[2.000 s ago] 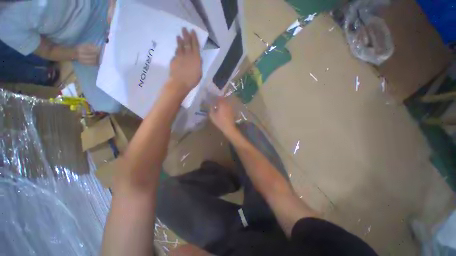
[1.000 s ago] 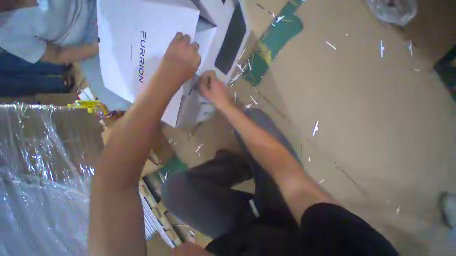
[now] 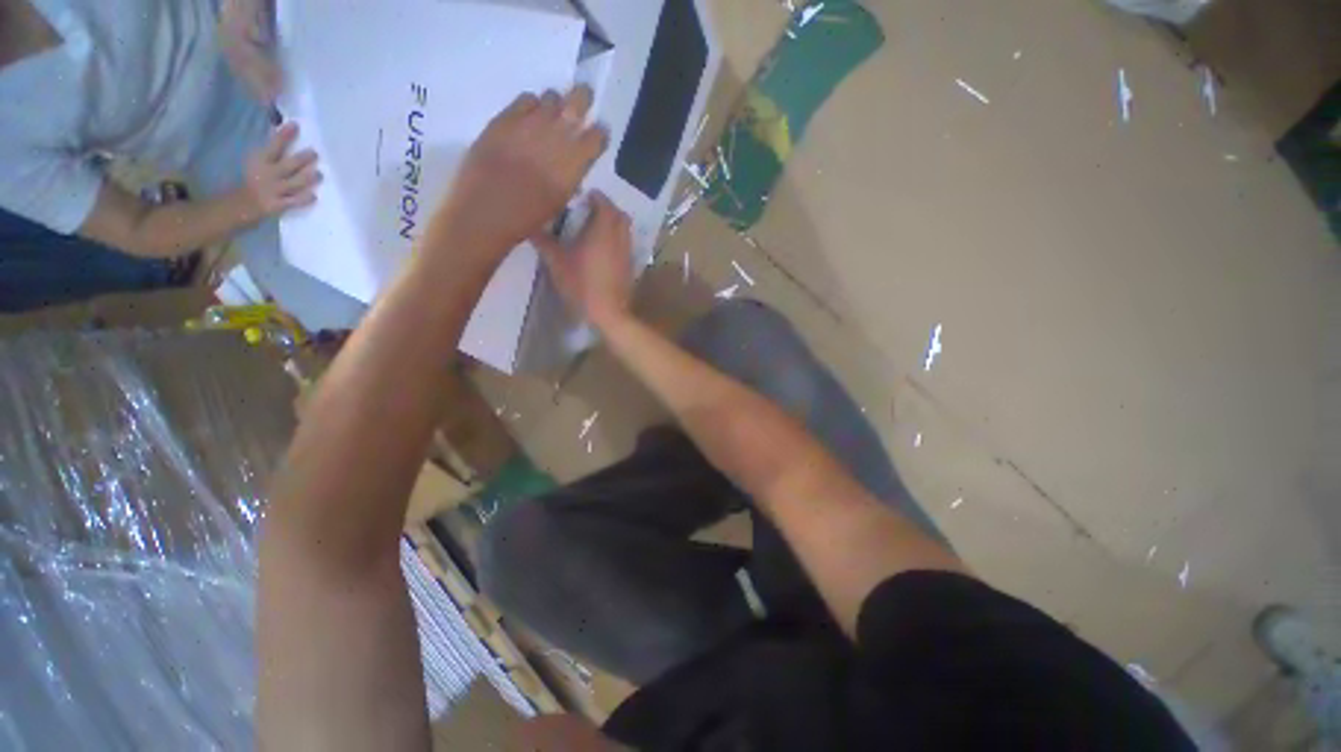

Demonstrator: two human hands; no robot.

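A white printed carton (image 3: 346, 88) with FURRION lettering and a black band stands tilted at the upper left. Its end flap (image 3: 500, 309) points towards me. My left hand (image 3: 541, 154) has its fingers curled over the carton's edge beside the lettering. My right hand (image 3: 591, 262) pinches the carton's corner just below my left hand. My fingers hide the small piece held there, and the grip is slightly blurred.
A person's hand (image 3: 283, 171) rests on the carton's far side. A film-wrapped stack (image 3: 133, 514) stands at the left, with a yellow item (image 3: 243, 316) behind it. Brown cardboard sheets (image 3: 1059, 294) with white scraps cover the floor. My bent legs are below the carton.
My left hand has moved up to the carton's edge, and my right hand has moved left and up to the corner. The other person's hand now rests on the carton's far side.
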